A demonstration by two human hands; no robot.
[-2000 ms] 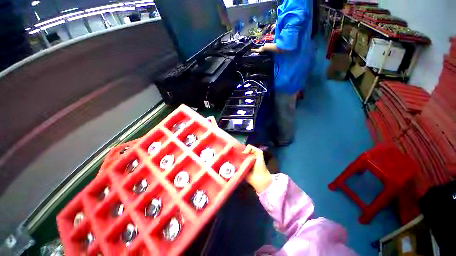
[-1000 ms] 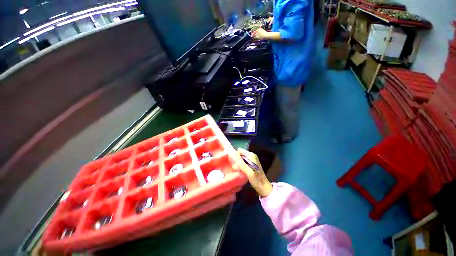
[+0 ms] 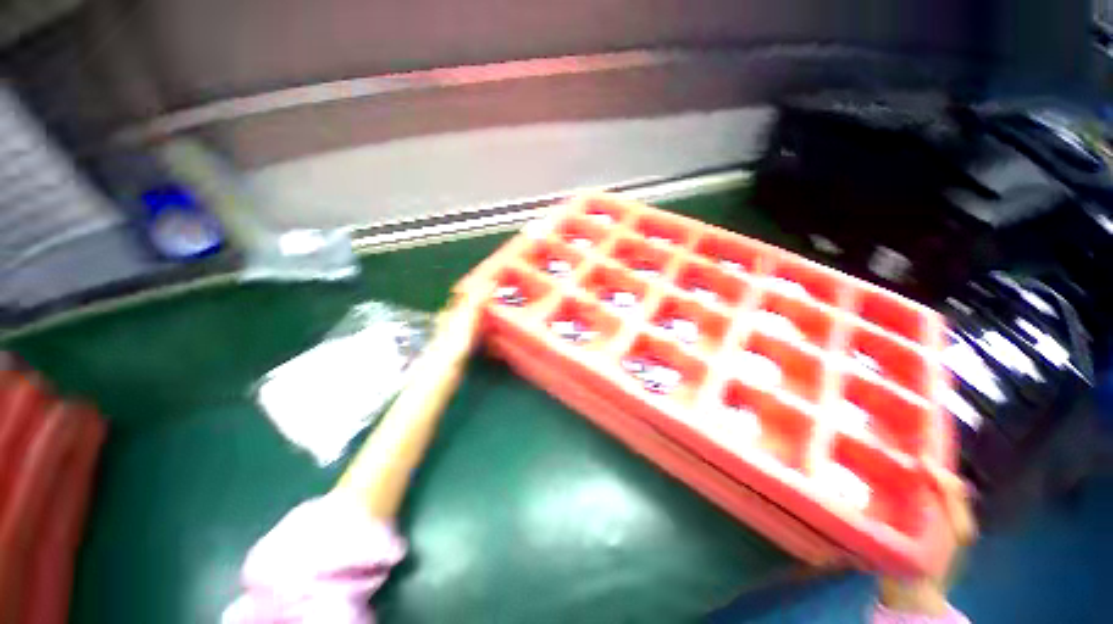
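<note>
A stack of orange-red foam trays (image 3: 732,402) lies at a slant at the right of the green bench, at least two trays thick. The top tray has a grid of square pockets with small shiny round units in them; the units are blurred. My left hand (image 3: 461,319) holds the tray's left corner, its forearm reaching up from the lower left. My right hand (image 3: 946,518) holds the near right corner, partly hidden by the tray and close to the lower edge of the picture.
A crinkled clear bag with pale contents (image 3: 336,384) lies on the green bench mat (image 3: 549,500). A small clear bag (image 3: 299,254) and a blue clock (image 3: 181,223) are by the back ledge. More red trays (image 3: 37,488) stand at far left. Black equipment (image 3: 867,171) and glossy black modules (image 3: 1019,347) are at right.
The view has swung left to the bench. My left hand and forearm have come into clear view at the tray's left corner. The tray stack now slants down to the right.
</note>
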